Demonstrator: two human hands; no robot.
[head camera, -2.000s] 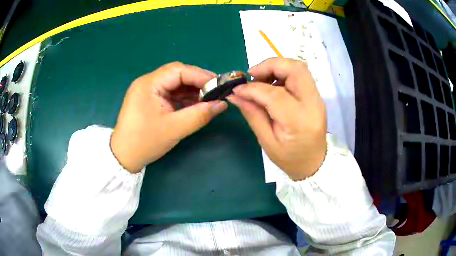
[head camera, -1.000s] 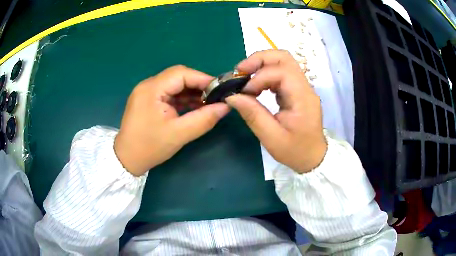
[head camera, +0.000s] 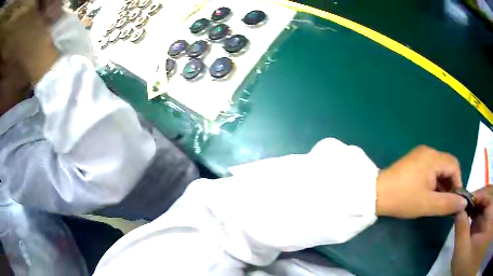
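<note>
My left hand (head camera: 419, 186) is at the right side of the view and pinches a small dark round watch case (head camera: 464, 200) between thumb and fingers. My right hand (head camera: 475, 237) is cut off by the right edge, with its fingers at the other side of the case. The case is small, partly hidden by the fingers and seen nearly edge-on. A thin orange stick (head camera: 486, 166) lies on the white paper sheet (head camera: 481, 141) at the far right.
Several dark round watch units (head camera: 221, 67) sit on a pale mat (head camera: 213, 97) with clear film at its edge. Silvery oval pieces (head camera: 130, 21) stand in rows farther left. Another person's white sleeve (head camera: 92, 135) is at left. Yellow tape (head camera: 400, 47) edges the green bench mat (head camera: 335, 91).
The view has swung left, so my hands and the case now show at the far right. The foam tray is out of view. The pale mat and the neighbouring person's arm show more fully.
</note>
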